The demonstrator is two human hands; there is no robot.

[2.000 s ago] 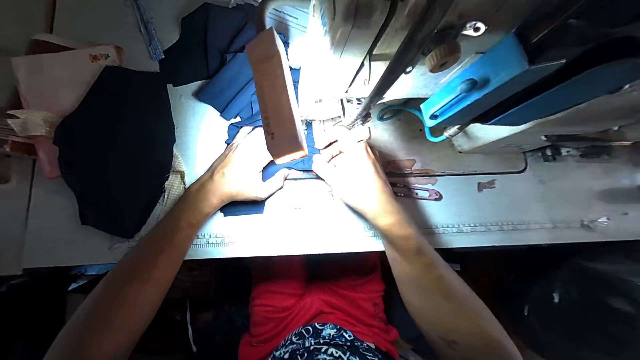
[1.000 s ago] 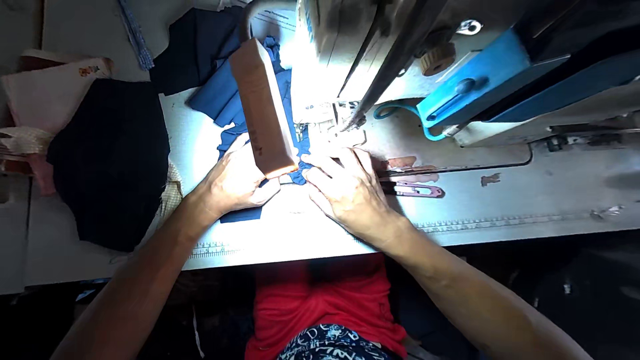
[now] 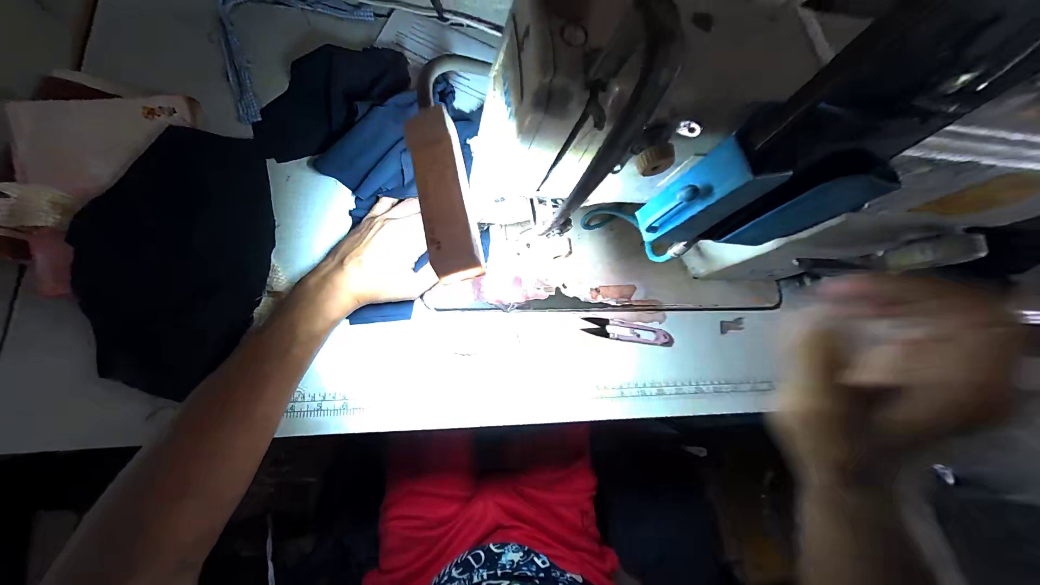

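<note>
My left hand rests on navy blue fabric, left of the sewing machine's needle area. A wooden block on a bent metal rod hides part of its fingers, so its grip on the cloth is unclear. My right hand is blurred by motion over the table's right end, and what it holds, if anything, cannot be made out. Pink-handled thread snips lie on the table in front of the machine bed.
A black cloth piece and pale pink fabric lie at the left. Blue-handled scissors sit against the machine at the right. A printed ruler strip runs along the table's front edge.
My right hand has left the cloth by the needle and moved far to the right. My left hand remains on the navy fabric beside the wooden block.
</note>
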